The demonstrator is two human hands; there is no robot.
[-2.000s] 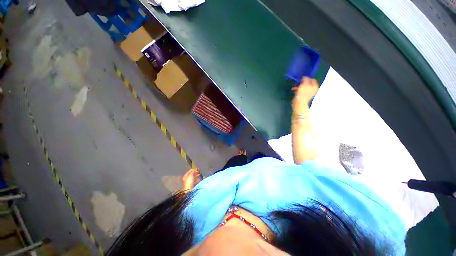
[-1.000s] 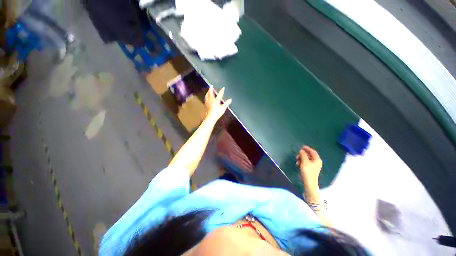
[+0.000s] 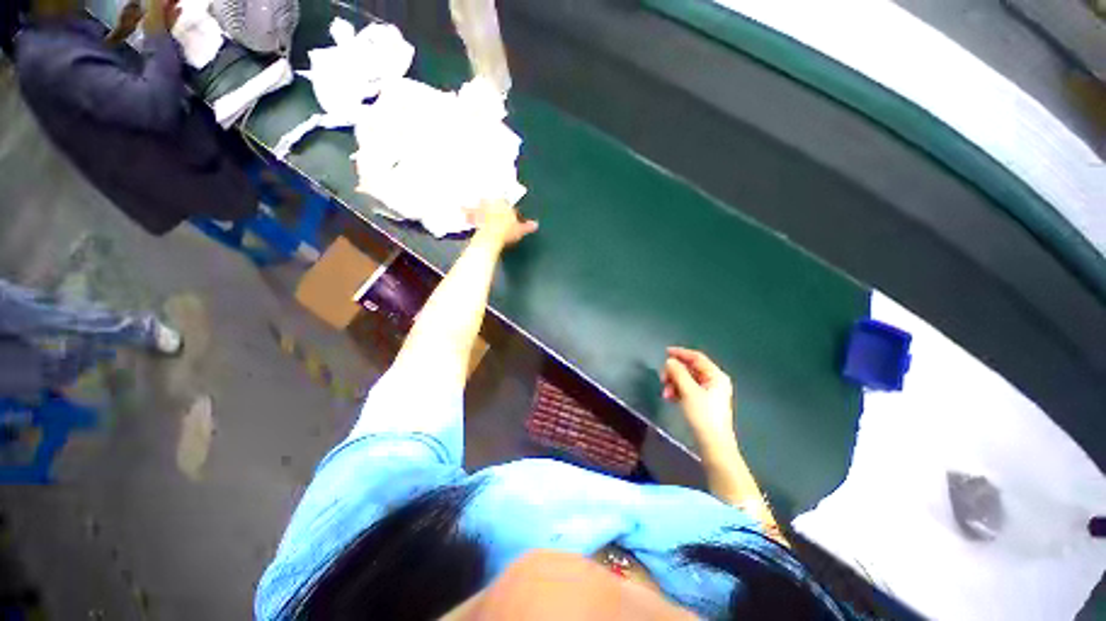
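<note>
A heap of white cloth (image 3: 425, 152) lies crumpled on the green bench top (image 3: 631, 255). My left hand (image 3: 497, 226) reaches to its near edge, fingers against the cloth and thumb apart; whether it grips the cloth cannot be told. My right hand (image 3: 694, 379) is over the green top, fingers loosely bent and apart, with nothing seen in it. A blue square bin (image 3: 877, 355) stands at the edge of the white sheet (image 3: 934, 425). A small clear bag with greyish contents (image 3: 974, 505) lies on that sheet.
The dark conveyor belt (image 3: 728, 182) runs beyond the green top. A coworker in dark clothes (image 3: 115, 115) is at the far left, near a grey ribbed round part (image 3: 257, 18). An open carton (image 3: 343, 281) and a red-patterned box (image 3: 582, 425) are below the bench edge. Another person's leg shows at left.
My left hand has moved from the bench edge up to the white cloth heap. My right hand has shifted slightly left. Earlier it was at the blue bin, which now stands apart from it.
</note>
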